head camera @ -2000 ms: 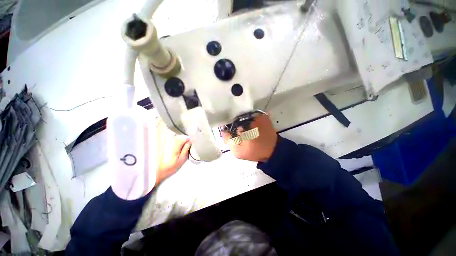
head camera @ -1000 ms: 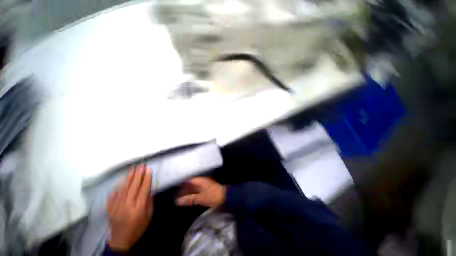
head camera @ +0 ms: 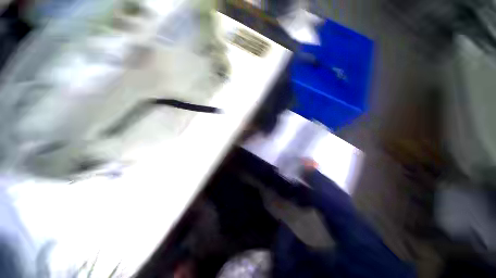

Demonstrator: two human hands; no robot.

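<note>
The view is strongly blurred. Pale grey-white pieces (head camera: 341,163) lie below table level, just right of the white table's (head camera: 157,201) edge. My right hand (head camera: 309,164) shows as a small blurred patch of skin over these pieces, at the end of a dark blue sleeve. Its fingers and any hold on the pieces cannot be made out. My left hand cannot be made out; a small blurred reddish patch shows low at the bottom edge.
The pale sewing machine (head camera: 103,81) fills the upper left, with a loose black strap (head camera: 187,105) lying on it. A bright blue bin (head camera: 337,70) stands beyond the pieces, with something white at its upper left corner. The floor lies to the right.
The view has swung to the right, bringing the blue bin and waiting pieces nearer the middle. My right hand has moved from the garment piece to the waiting pieces. My left hand has dropped from clear view.
</note>
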